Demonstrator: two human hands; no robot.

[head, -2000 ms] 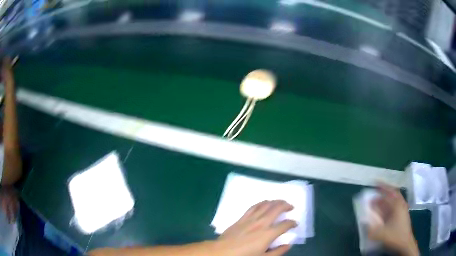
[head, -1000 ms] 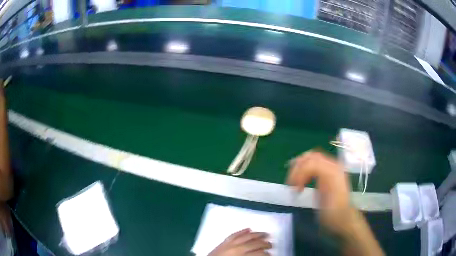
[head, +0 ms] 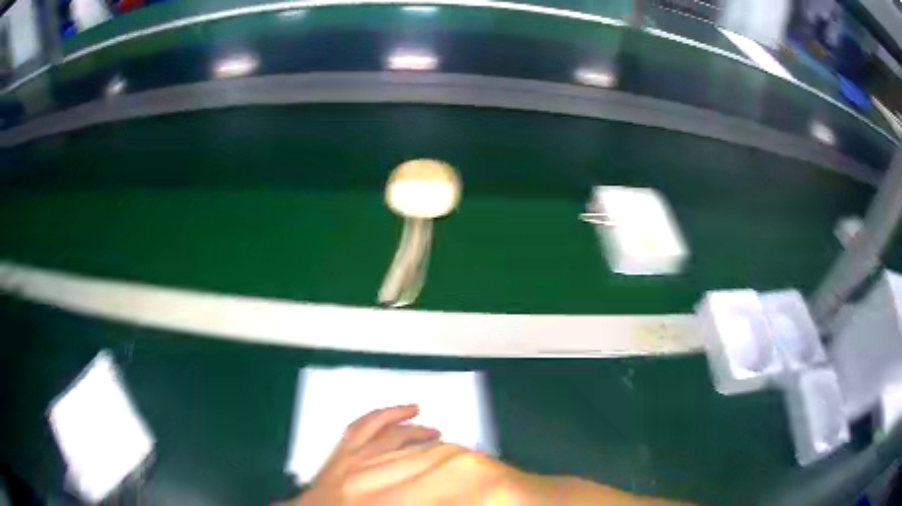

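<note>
A stack of thin white sheets (head: pixel 455 395) lies on the dark green bench in front of me. My left hand (head: pixel 381 430) is over the stack, fingers pointing up and right, largely covered by my right hand. My right hand (head: pixel 425 479) comes in from the lower right and overlaps it; its fingers are blurred and cannot be told apart. Whether either hand grips a sheet is hidden. A round cream device (head: pixel 423 189) with a looped cord lies on the green conveyor, its cord end near the pale metal strip.
A white filled tray (head: pixel 641 232) with a bit of cord showing is on the conveyor at right. Empty white trays (head: pixel 742 341) stand at the strip's right end, beside more white trays and a metal post. A white sheet pack (head: pixel 99 430) lies at the far left.
My right hand was at the right by the trays, then over the strip, and is now over my left hand at the sheets. The filled tray came into view. The camera view has shifted.
</note>
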